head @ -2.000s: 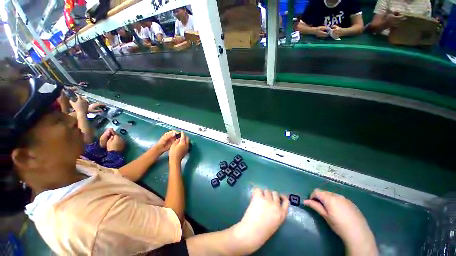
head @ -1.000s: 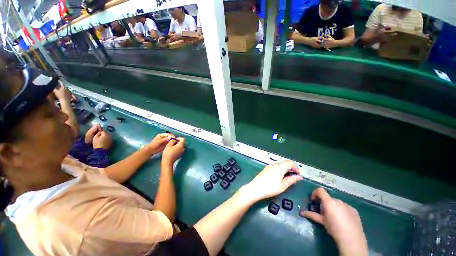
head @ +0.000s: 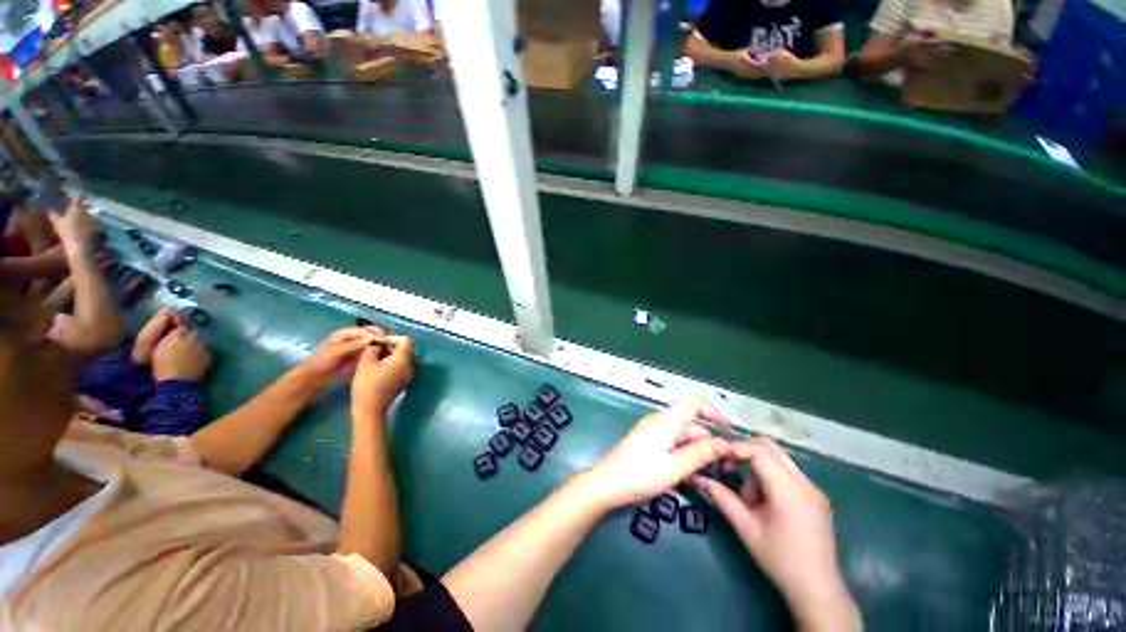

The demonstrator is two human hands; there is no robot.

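My left hand [head: 661, 454] and my right hand [head: 780, 504] meet at the fingertips above the green bench top [head: 568, 574]. A small dark part [head: 729, 465] shows between their fingers, mostly hidden; both hands seem to pinch it. Three small square black parts [head: 645, 525] lie close together on the bench just below my hands. Several more square black parts [head: 521, 431] lie in a loose slanted cluster to the left of my left forearm.
A pale metal rail [head: 617, 370] with an upright post [head: 500, 185] runs beyond the bench. A dark green belt [head: 803, 296] carries a tiny white-and-green piece [head: 642, 319]. A neighbour in a peach shirt [head: 185, 531] works at left. Crinkled clear plastic [head: 1072, 562] lies at right.
My hands have come together at the fingertips. A third black part now lies beside the two on the bench, where my right hand had it. The view has shifted right.
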